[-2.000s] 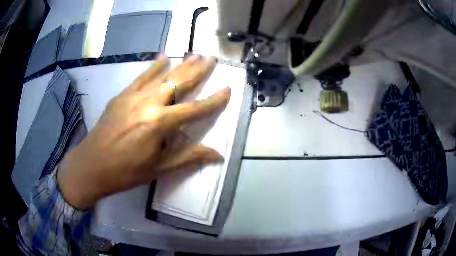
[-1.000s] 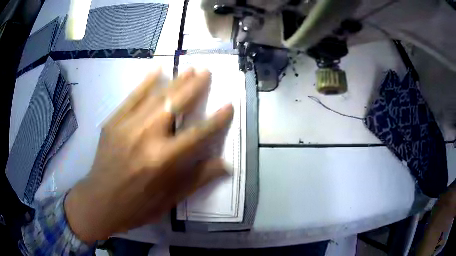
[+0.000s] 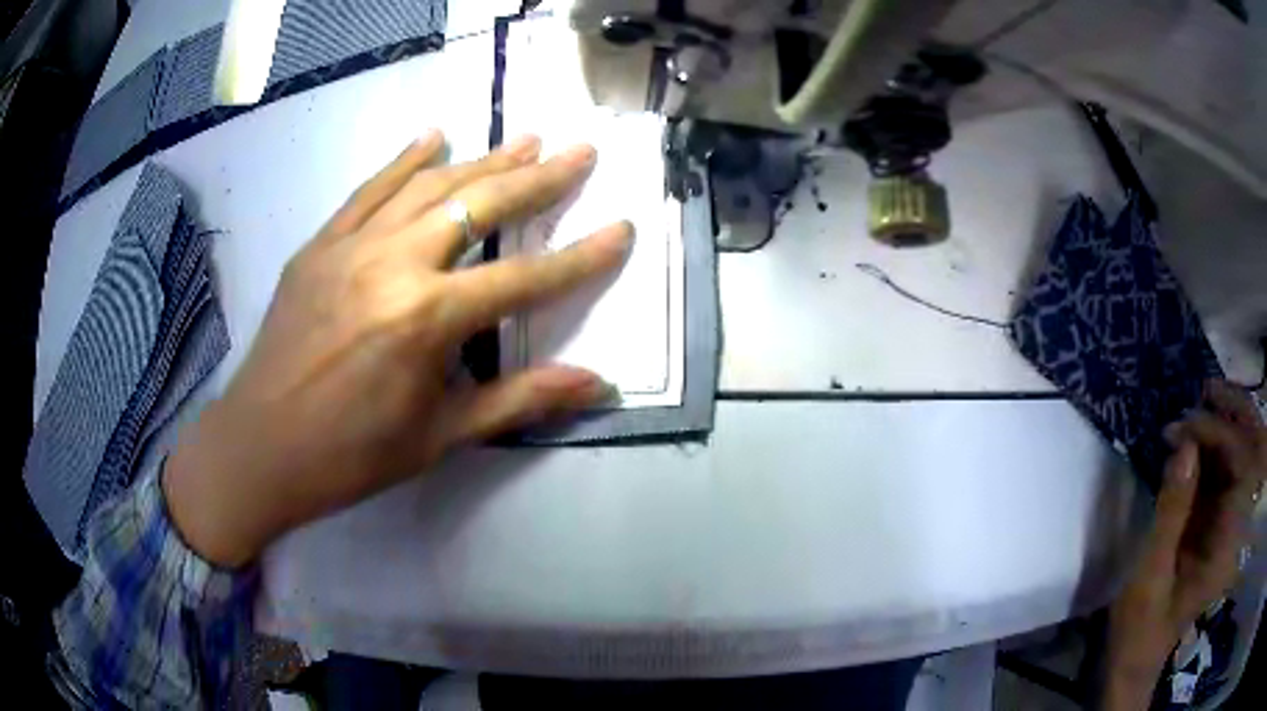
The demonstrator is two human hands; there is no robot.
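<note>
A stiff white template (image 3: 598,313) with dark border lines lies on a grey-blue cloth piece (image 3: 699,333), which has a dark strip along its left edge. Their right side is beside the presser foot (image 3: 682,164). My left hand (image 3: 403,313) lies spread on the template, fingers apart, a ring on one finger. My right hand (image 3: 1206,493) is at the right edge, its fingers on the lower end of the navy printed pieces (image 3: 1125,327), partly cut off by the picture's edge. Whether it grips them is unclear.
A fanned stack of grey-blue pieces (image 3: 111,347) lies at left. Sewn pieces (image 3: 118,118) lie in a row behind. The machine head (image 3: 834,56) overhangs, with a brass knob (image 3: 907,211). A thread tail (image 3: 931,308) lies at right.
The template and cloth have moved away from me, past the presser foot. My left hand stays on the template. My right hand has come in from the lower right to the printed pieces.
</note>
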